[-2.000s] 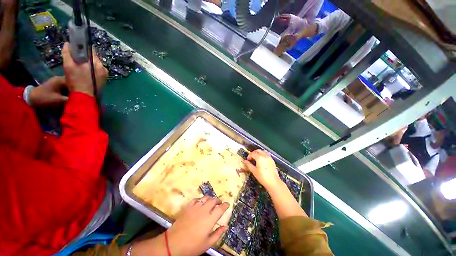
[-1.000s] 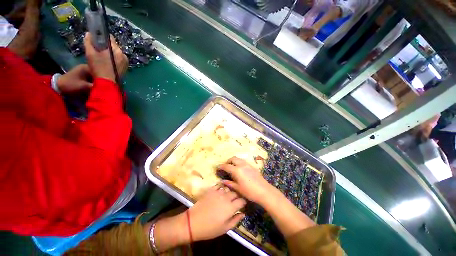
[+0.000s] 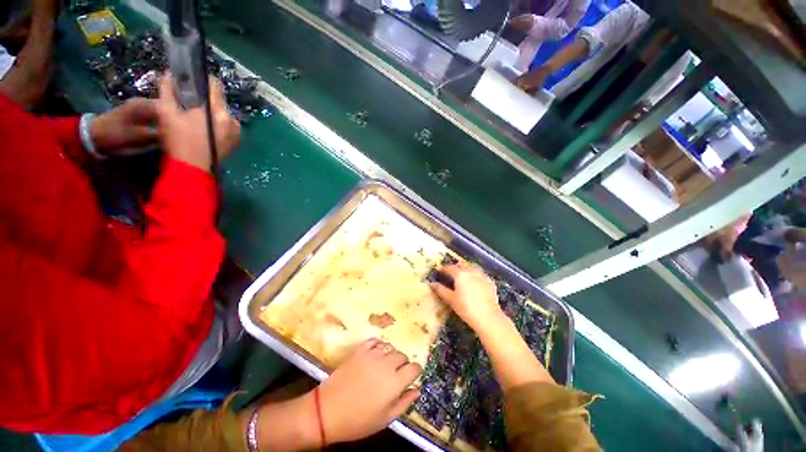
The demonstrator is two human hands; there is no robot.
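Note:
A metal tray [image 3: 265, 284] with a raised rounded rim holds a cream-yellow liner [image 3: 340, 274] with brown stains. Small dark circuit boards [image 3: 455, 375] lie packed in rows on its right part. My right hand [image 3: 464, 290] holds a small dark circuit board [image 3: 439, 277] between thumb and fingers at the upper left end of the rows. My left hand [image 3: 364, 388] rests over the tray's near edge, beside the rows. Its fingertips are bent down and partly hidden, so I cannot tell if it holds anything.
A person in red [image 3: 106, 265] sits close at the left, holding an upright grey tool [image 3: 188, 66]. A pile of dark assemblies [image 3: 133, 66] lies beyond. A green conveyor [image 3: 389, 124] with spaced small assemblies runs behind the tray. A white metal post [image 3: 672, 238] stands at the right.
My hands were together over the liner a second ago. My right hand has since moved up and right with a board to the rows' end; my left hand has stayed near the front edge.

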